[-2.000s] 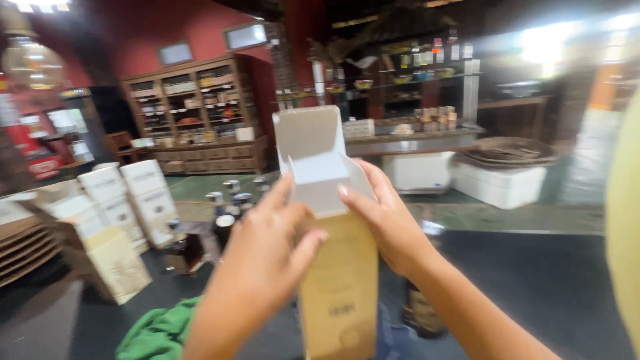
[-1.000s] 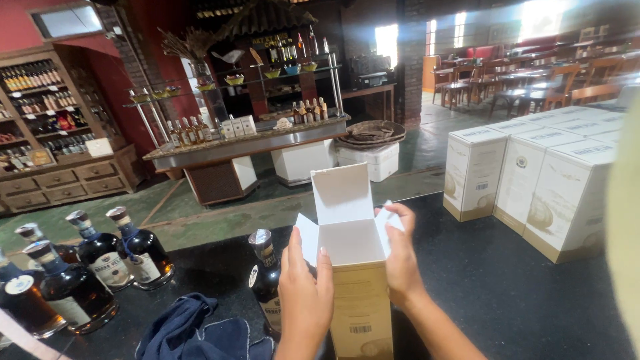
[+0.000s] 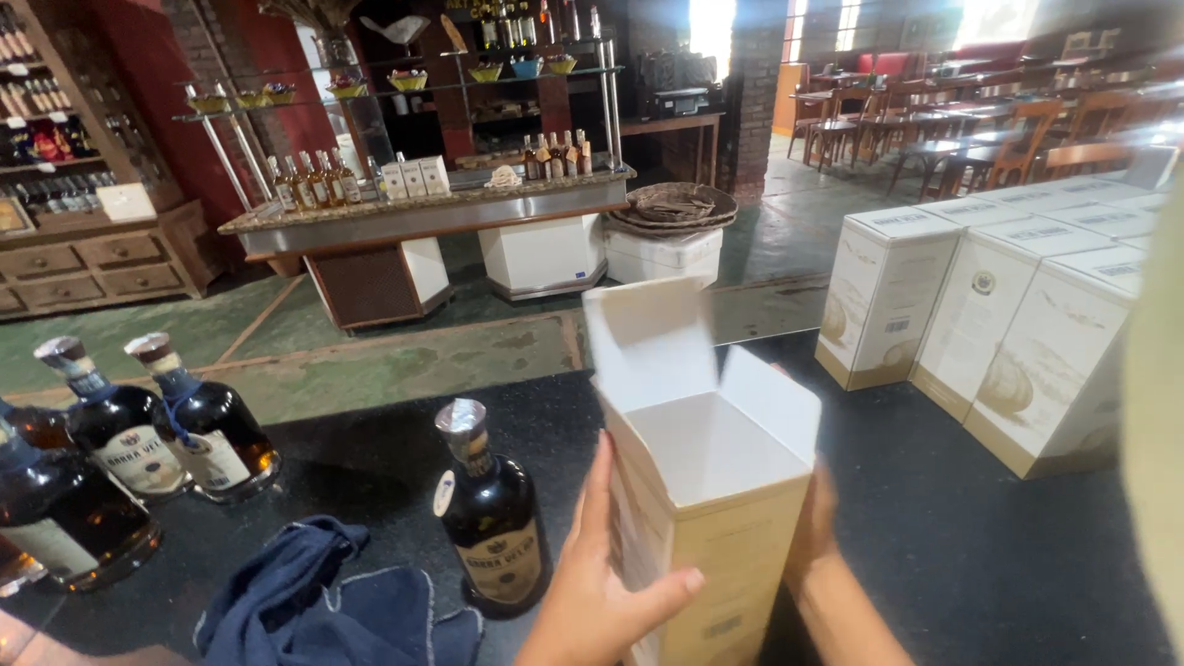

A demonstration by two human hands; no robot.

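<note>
An upright cardboard bottle box stands at the lower centre with its top flaps raised; no bottle shows in the part of its inside that I see. My left hand grips its left side, thumb across the front. My right hand holds the right side, its fingers partly hidden behind the box. Just left of my left hand, a dark glass bottle with a capped top and a small oval tag stands on the black counter. A crumpled dark blue cloth lies left of that bottle.
Several dark liquor bottles stand at the left of the counter. Closed white and tan boxes are grouped at the right. Beyond the counter are a display bar, woven baskets on a white box, and wooden tables with chairs.
The view has swung right since the first frame. Both hands have moved down the box sides from the flaps, and the right hand has let go of the side flap it held.
</note>
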